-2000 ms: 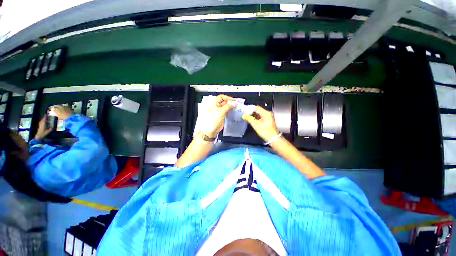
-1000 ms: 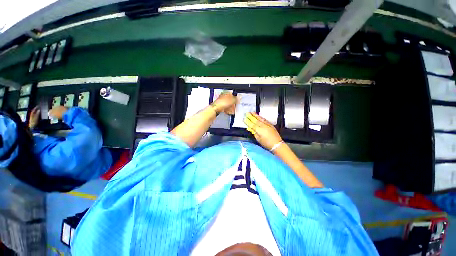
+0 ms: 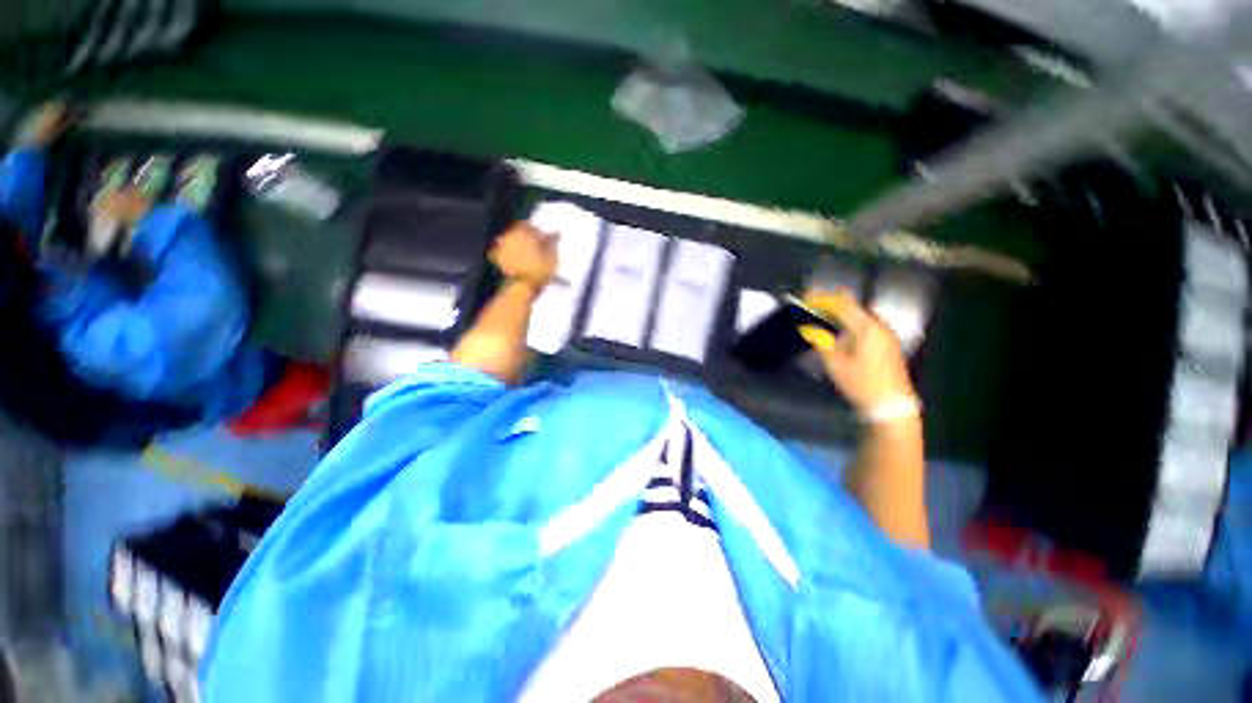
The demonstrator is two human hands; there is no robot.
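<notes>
The view is blurred. My right hand (image 3: 858, 350), with yellow finger cots, grips a dark phone-like slab (image 3: 783, 337), tilted over the right part of the black phone tray (image 3: 755, 385). Two phones covered with whitish printed film, one (image 3: 625, 286) beside the other (image 3: 691, 302), lie in the tray's left pockets. My left hand (image 3: 525, 257) is at the upper left edge of the white film stack (image 3: 571, 254); its fingers look curled, and blur hides whether they hold a sheet.
A column of stacked black trays (image 3: 419, 227) stands left of the white stack. A crumpled clear bag (image 3: 677, 107) lies across the green bench. A grey post (image 3: 989, 154) slants at upper right, near a tall loaded tray stack (image 3: 1085, 357). A person in blue (image 3: 151, 316) works at left.
My left hand has moved left from the covered phones to the white stack. My right hand has moved right and now holds a dark slab. The view has shifted and tilted.
</notes>
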